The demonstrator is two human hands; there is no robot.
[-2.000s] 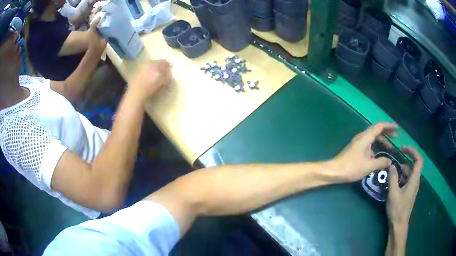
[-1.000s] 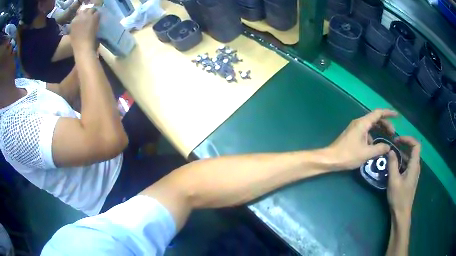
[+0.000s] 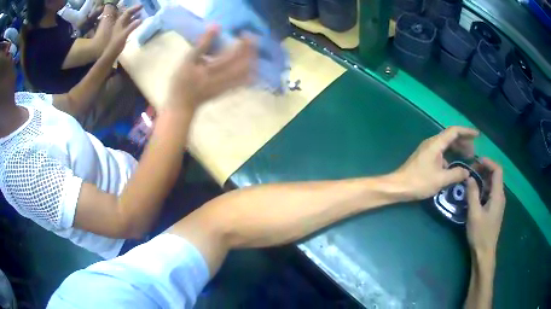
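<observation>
A dark rounded housing with a silver-grey face and a round central hub lies on the dark-green bench at the right. My left hand grips it from the left and far side, thumb on its upper rim. My right hand grips it from the right, thumb over the rim beside the hub. A thin dark ring or cord runs along the upper rim between my thumbs. The fingers partly hide the housing's far side.
A neighbouring worker's hand and a blurred pale-blue item are over the wood-coloured board. Small fittings lie there, mostly covered. Stacked dark housings stand behind the green edge strip.
The neighbour's arm has swung over the board, and a blurred pale-blue item now covers most fittings and the two housings there. My hands keep nearly the same hold on the housing.
</observation>
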